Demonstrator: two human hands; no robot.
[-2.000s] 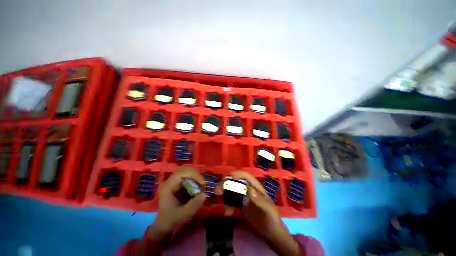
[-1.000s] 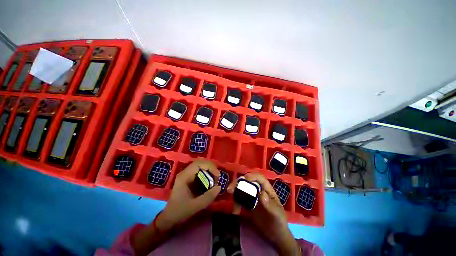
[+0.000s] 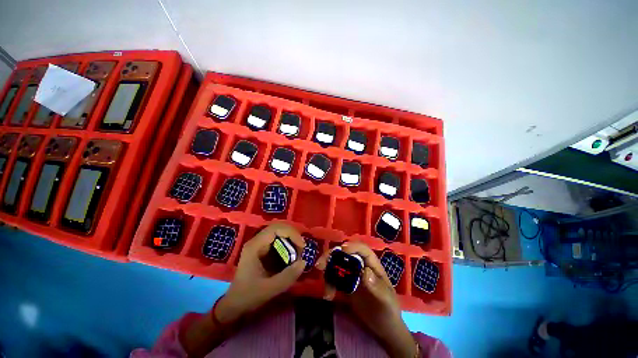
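My left hand (image 3: 264, 269) holds a smartwatch unit (image 3: 283, 252), tilted, with a yellow-green and white striped face. My right hand (image 3: 374, 285) holds another smartwatch unit (image 3: 343, 270) with its face up, dark with a small red mark. Both hands are over the front row of the red blister tray (image 3: 187, 260). Its far rows hold units with half-white screens (image 3: 319, 166). The near rows hold units with pale grid screens (image 3: 220, 242), one with a red mark (image 3: 168, 233). Two pockets (image 3: 312, 208) in the third row are empty. My hands cover part of the front row.
At left, a second red tray stack (image 3: 159, 105) holds larger copper and black assemblies (image 3: 86, 189) and a white paper slip (image 3: 64, 89). A white surface (image 3: 315, 49) lies beyond. At right are a shelf with cables (image 3: 488, 232) and a green-topped bench (image 3: 559, 168). The floor is blue.
The screen in my right hand has changed from half white to dark with a red mark. Both hands still hold their units, nearly in place. The view has shifted slightly since the oldest frame.
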